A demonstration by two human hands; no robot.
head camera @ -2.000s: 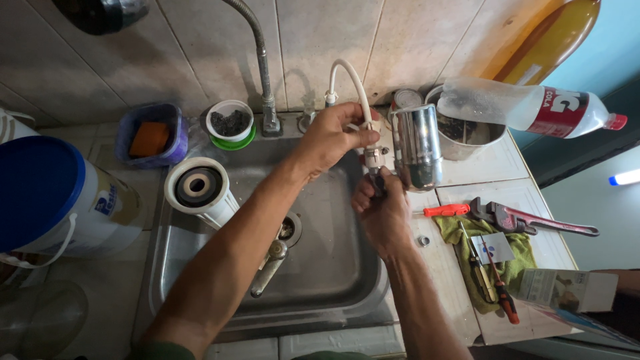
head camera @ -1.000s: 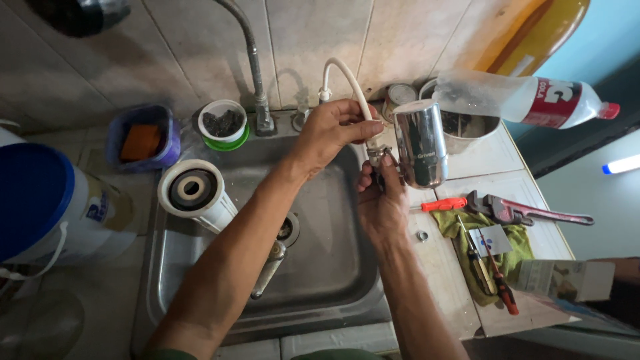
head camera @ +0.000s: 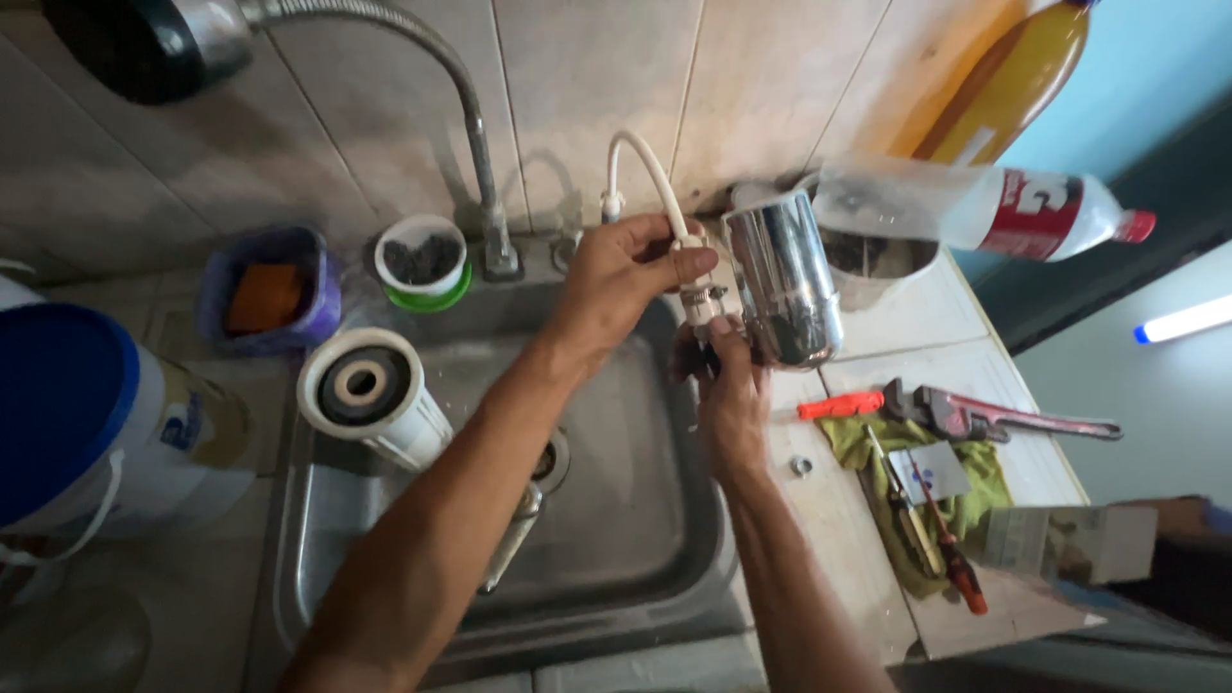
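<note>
My left hand (head camera: 640,269) pinches the end of a white hose (head camera: 647,159) at its fitting, above a metal hose clamp (head camera: 703,295). My right hand (head camera: 727,375) grips the pale connector below the clamp; a dark part shows between its fingers, too hidden to name. Close to the right of both hands stands a tilted, shiny metal cylinder (head camera: 784,279). The hose arches up from a white fitting near the wall. A white filter housing (head camera: 375,399) with a round black-rimmed cartridge leans in the steel sink (head camera: 616,462), left of my left forearm.
Right of the sink, a pipe wrench (head camera: 1001,414), an orange-handled screwdriver (head camera: 840,404) and other tools lie on or by a green cloth (head camera: 987,472). A plastic bottle (head camera: 962,207) rests across a metal pot (head camera: 885,269). A blue-lidded bucket (head camera: 67,414) and purple tub (head camera: 313,289) stand left.
My right hand has shifted slightly around the connector below the clamp. My left hand stays at the hose end.
</note>
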